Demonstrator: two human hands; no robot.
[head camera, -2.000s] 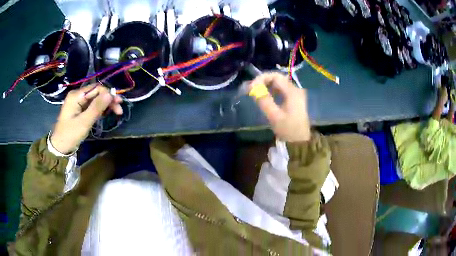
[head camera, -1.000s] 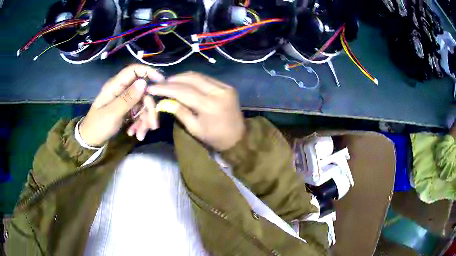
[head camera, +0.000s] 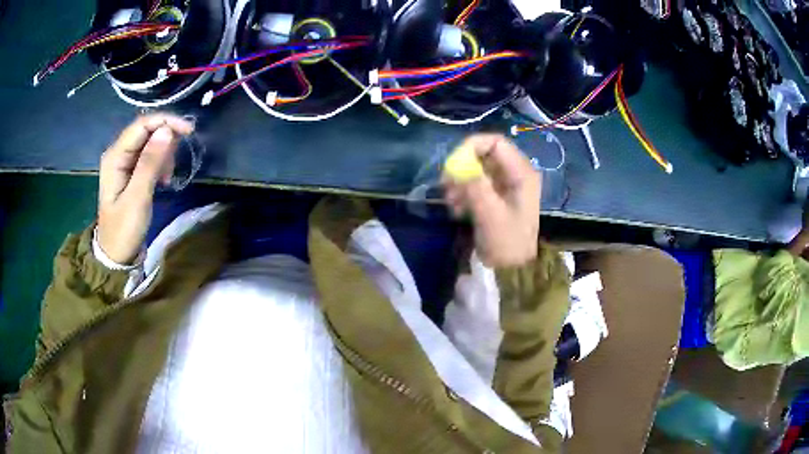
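My left hand (head camera: 135, 182) is over the bench's front edge at the left, its fingertips pinched on a thin clear beaded strand (head camera: 191, 160) that hangs in a loop. My right hand (head camera: 497, 191) is right of centre, blurred, with its fingers curled around a small tool with a yellow end (head camera: 464, 162). Faint, blurred clear strands show just left of the right hand. Another clear beaded strand (head camera: 554, 142) lies on the bench behind the right hand.
Black round housings (head camera: 312, 66) with coloured leads (head camera: 443, 66) stand along the back of the green bench (head camera: 293, 151). Dark modules (head camera: 727, 80) are heaped at the right. A carton (head camera: 643, 310) with white-and-black units (head camera: 581, 319) is beside my right sleeve. Yellow-green clothing (head camera: 758, 306) shows at far right.
My hands were together near the middle one second ago. Now they are apart, the left further left with the strand and the right further right with the yellow-ended tool.
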